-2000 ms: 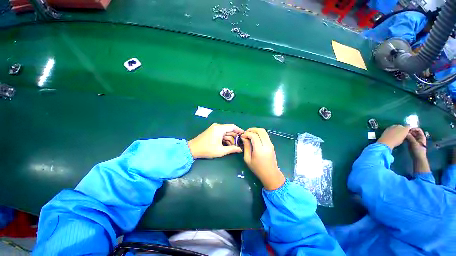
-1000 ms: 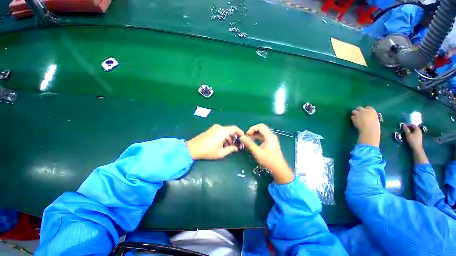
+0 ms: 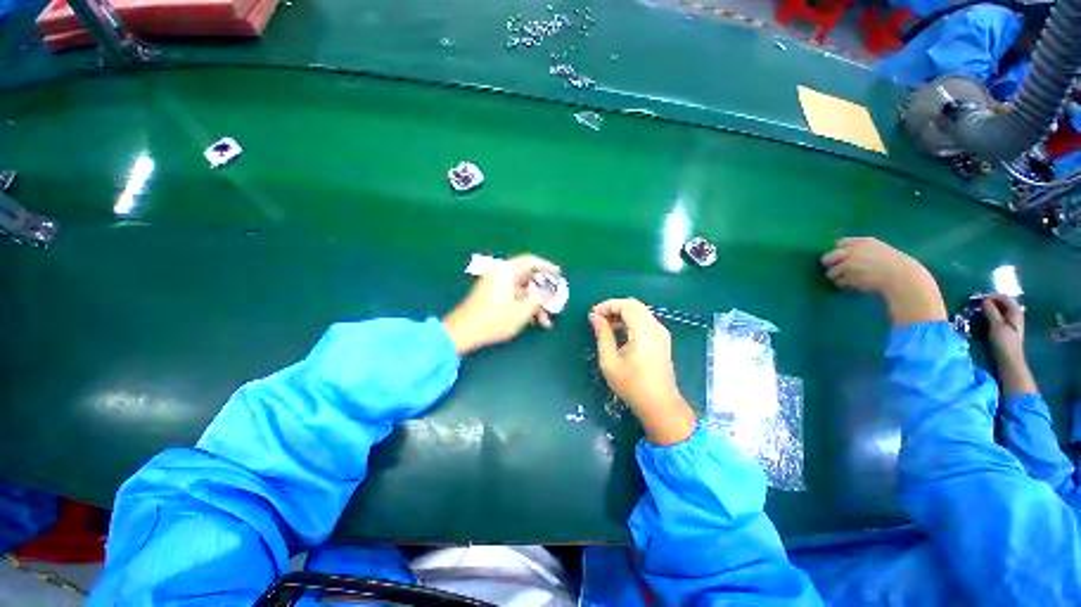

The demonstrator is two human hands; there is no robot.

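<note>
My left hand (image 3: 504,304) holds a small white and dark device module (image 3: 551,291) in its fingertips, a little above the green bench. My right hand (image 3: 634,356) is apart from it to the right, thumb and index fingertips together; whether a tiny part is between them is too small to tell. A white card (image 3: 483,264) lies just behind my left hand, partly covered. Tweezers (image 3: 680,317) lie behind and right of my right hand. Small fitting parts (image 3: 614,406) lie beside my right wrist, partly hidden, and a few white bits (image 3: 576,415) lie left of them.
Device modules sit on the belt at left (image 3: 222,152), centre (image 3: 465,177) and right (image 3: 701,250). Clear plastic bags (image 3: 755,403) lie beside my right forearm. Another person's hand (image 3: 883,275) reaches in at right. A yellow card (image 3: 842,120) and a grey hose (image 3: 1029,101) are farther back.
My left hand has moved away from my right hand, up and left, with the module now turned to show its white rim. The belt modules have shifted left. The neighbour's hands have moved.
</note>
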